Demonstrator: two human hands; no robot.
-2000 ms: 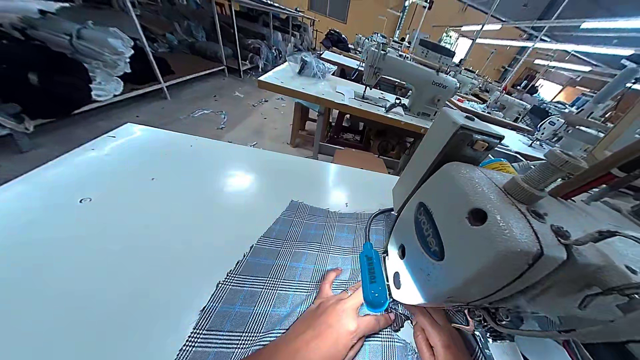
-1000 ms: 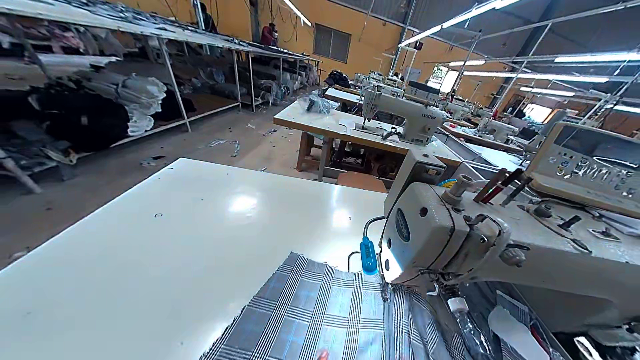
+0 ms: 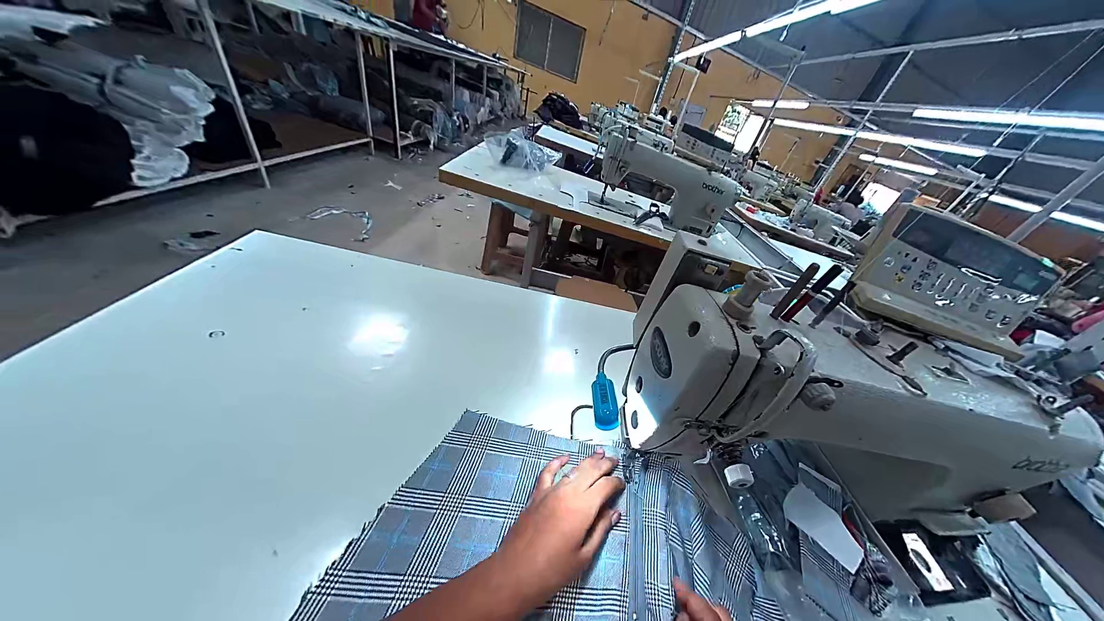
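Grey plaid fabric [image 3: 466,492] lies on the white table under the head of an industrial sewing machine [image 3: 699,362]. My left hand [image 3: 565,517] rests on it with fingers spread, just left of the needle area. Only the fingers of my right hand [image 3: 697,604] show at the bottom edge, touching the cloth beside a long straight strip or seam, perhaps a zipper [image 3: 636,535], that runs down from the presser foot [image 3: 634,461]. Whether they pinch the cloth cannot be told. A blue lamp [image 3: 605,402] on a bent cable hangs left of the machine head.
The white tabletop [image 3: 259,414] spreads to the left. A control panel [image 3: 957,272] stands on the machine arm. Paper pieces [image 3: 824,526], a clear plastic bottle [image 3: 759,526] and cloth lie right of the needle. Beyond are another sewing machine [image 3: 668,172] and shelves of fabric rolls.
One second ago only a fingertip showed at the bottom; now my left hand lies on the fabric near the needle and my right fingers show. Two seconds ago both hands were beside the needle.
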